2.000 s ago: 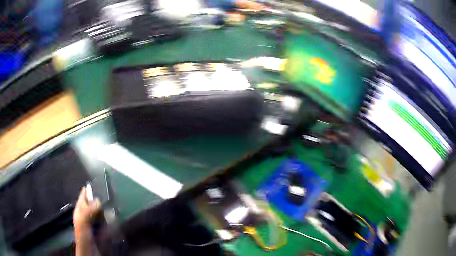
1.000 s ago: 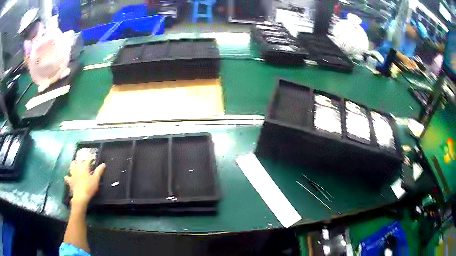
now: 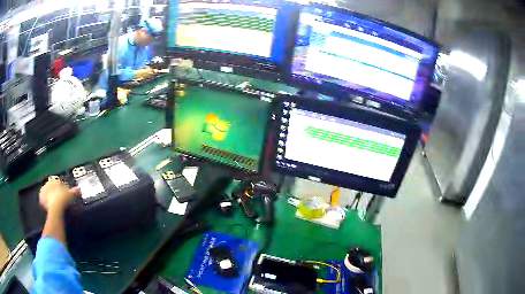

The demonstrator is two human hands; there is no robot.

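My left hand (image 3: 56,197), bare with a blue sleeve, reaches over the deep black stack of phone trays (image 3: 109,215) at the left. Its fingers are on a part-built phone in the stack's top tray; the phone's camera block shows just above them. The hand hides most of this phone, and whether the fingers grip it is unclear. Two more phones (image 3: 89,185) with silvery backs lie in the slots to the right. The slot left of the hand looks dark. My right hand is not in view.
Stacked monitors (image 3: 344,143) stand ahead. A dark phone (image 3: 179,186) lies on white paper right of the stack. Mouse on a blue pad (image 3: 201,270), cabled phone (image 3: 285,277), yellow tape roll (image 3: 312,207) and thin tweezers (image 3: 98,267) are nearer. A person in blue (image 3: 128,54) is beyond.
The view has swung right to the monitors. My left hand has left the low tray's leftmost slot and is now at a phone in the deep stack.
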